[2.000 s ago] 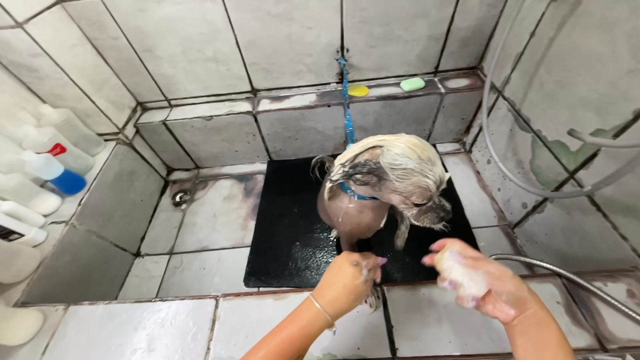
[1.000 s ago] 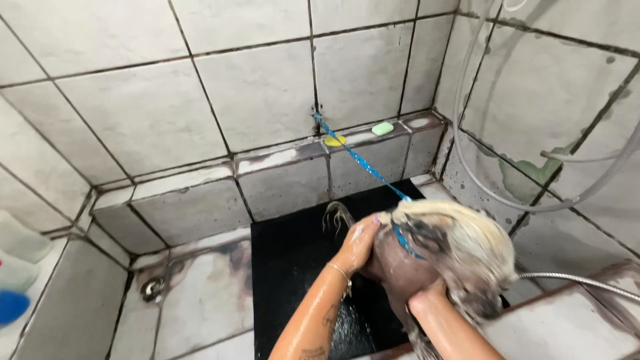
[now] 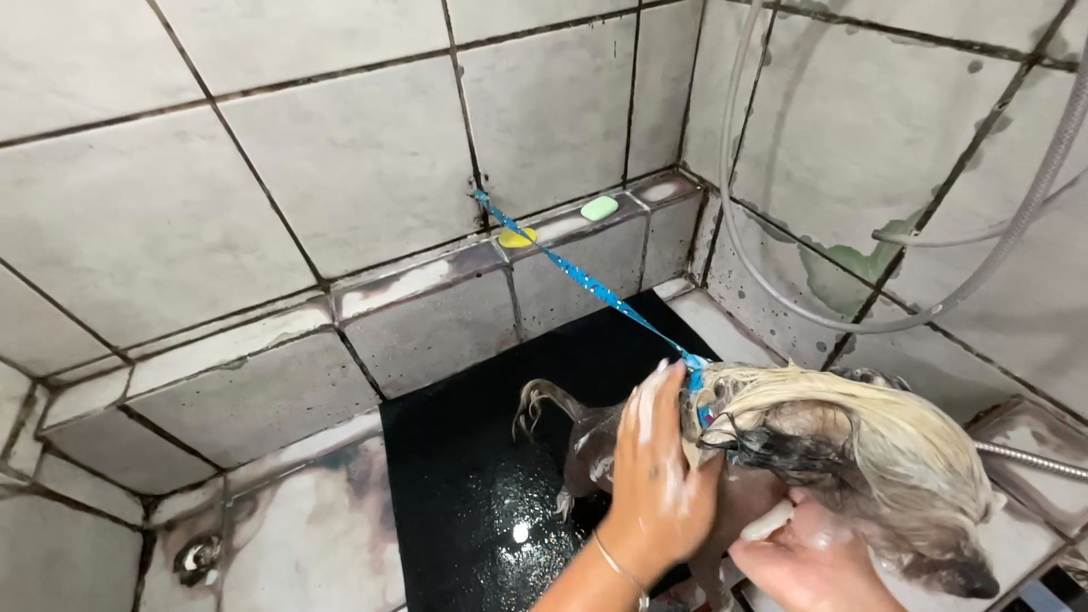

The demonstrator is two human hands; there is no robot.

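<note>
A wet dog [image 3: 833, 433] with a long pale, soapy crest and mostly bare body stands on a black mat [image 3: 476, 476], its head toward the lower right. A blue patterned leash [image 3: 595, 287] runs taut from the wall to its collar. My left hand [image 3: 667, 476], lathered, lies with extended fingers against the dog's neck and shoulder beside the collar. Under the dog's head and chest, my right hand [image 3: 807, 544] holds a whitish bar of soap [image 3: 767, 520]; its fingers are partly hidden.
On the tiled ledge [image 3: 408, 280] lie a yellow soap [image 3: 517, 238] and a green soap [image 3: 600, 208]. A clear hose [image 3: 850, 325] loops down the right wall; a metal shower hose [image 3: 1033, 460] lies at the right. A drain [image 3: 198, 559] sits at the lower left.
Both hands, in front of the dog two seconds ago, are now on its neck and under its head. The dog has shifted right, and the leash has gone from hanging down to slanting right.
</note>
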